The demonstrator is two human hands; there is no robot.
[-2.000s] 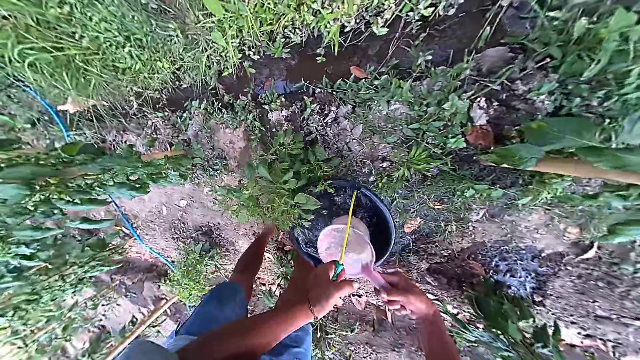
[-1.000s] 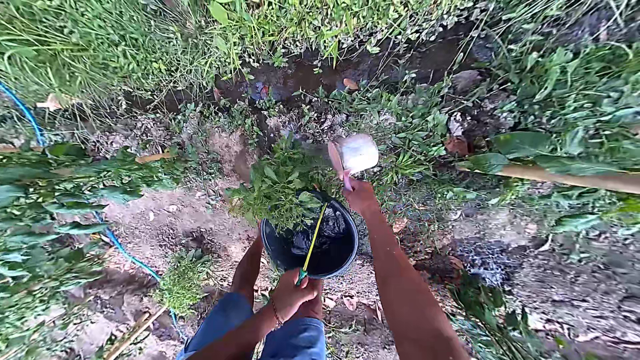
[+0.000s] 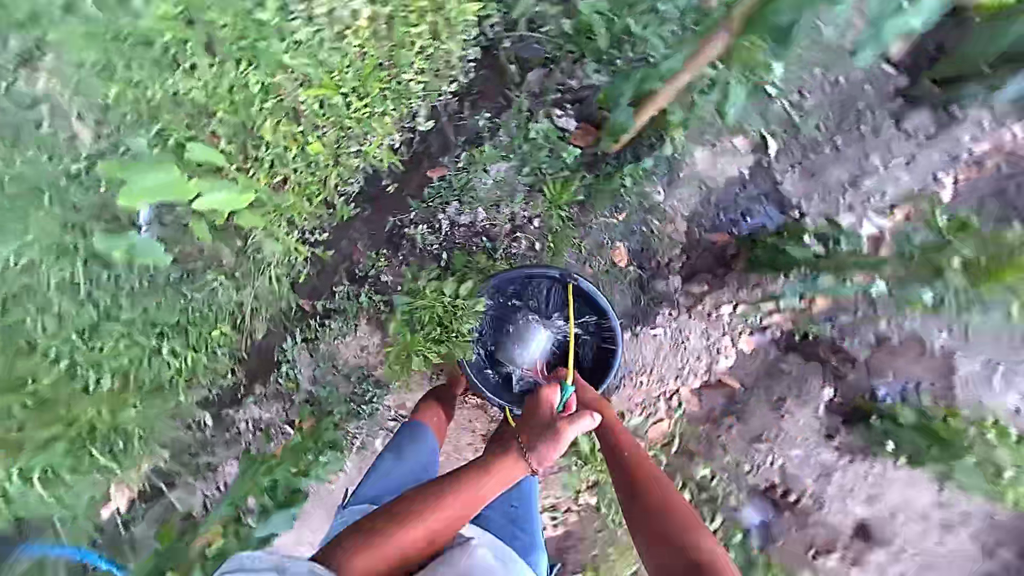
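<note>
A round black bucket (image 3: 610, 320) with dark liquid in it hangs in front of my legs. My left hand (image 3: 552, 428) grips its yellow cord handle (image 3: 571, 332) where green material is tied on. Inside the bucket is a pale plastic scoop (image 3: 526, 342), blurred, with liquid splashing around it. My right hand (image 3: 582, 390) reaches over the near rim to the scoop's handle, partly hidden behind my left hand. A bracelet (image 3: 526, 454) circles my left wrist.
Leafy weeds (image 3: 436, 320) touch the bucket's left side. A narrow muddy ditch (image 3: 384, 212) runs diagonally beyond it. A brown stalk (image 3: 688, 72) leans in at the top right, and a blue hose (image 3: 68, 554) lies at the bottom left.
The scoop, held out beyond the bucket's far rim one second ago, is now down inside it. My right hand has come back to the bucket. The view has turned.
</note>
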